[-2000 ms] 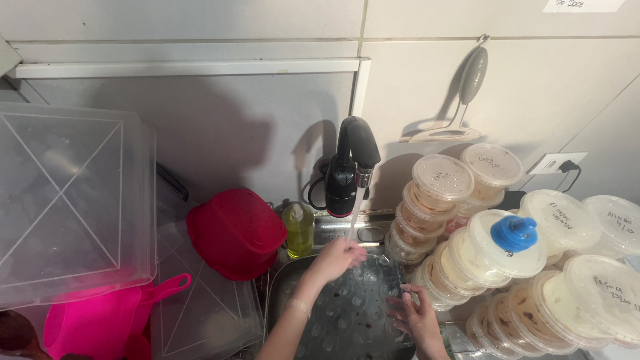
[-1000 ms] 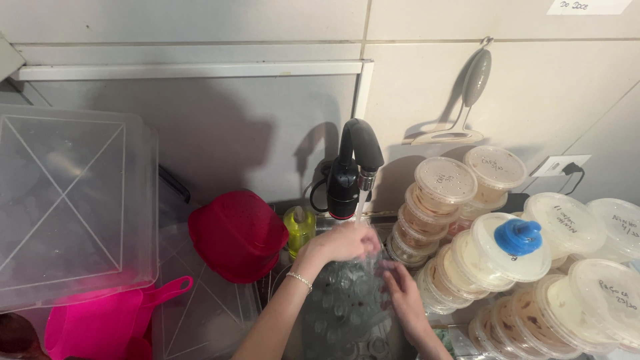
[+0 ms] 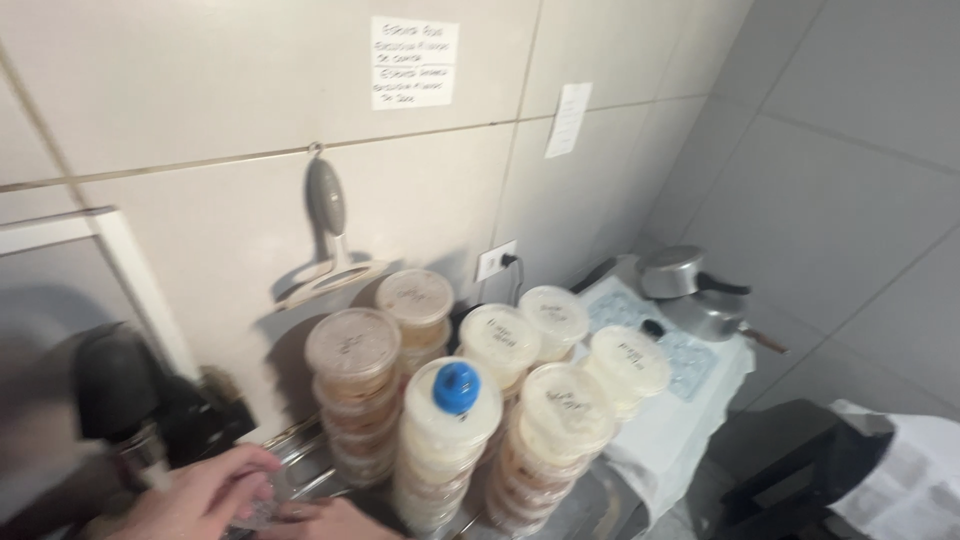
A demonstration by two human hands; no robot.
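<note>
At the lower left, my left hand (image 3: pixel 199 495) is closed around crumpled clear plastic (image 3: pixel 259 510), just under the black faucet (image 3: pixel 124 390). My right hand (image 3: pixel 326 523) lies close beside it, its fingers against the same plastic; the bottom edge cuts it off, so its hold is unclear. Water appears to run from the spout near my left hand. Right of the hands stand stacks of round lidded plastic tubs (image 3: pixel 352 345) with handwriting on the lids. A blue cap-like piece (image 3: pixel 457 386) sits on one lid.
A squeegee (image 3: pixel 330 217) hangs on the tiled wall beside a paper note (image 3: pixel 414 64) with writing. Farther right are a wall socket (image 3: pixel 495 260) with a plug, metal pots (image 3: pixel 671 271) on a cloth-covered surface, and a dark chair-like frame (image 3: pixel 810 465) with white cloth.
The view has swung to the right. My hands stay near the faucet, and the dimpled plastic sheet seen earlier is now mostly out of view, with crumpled clear plastic between the hands.
</note>
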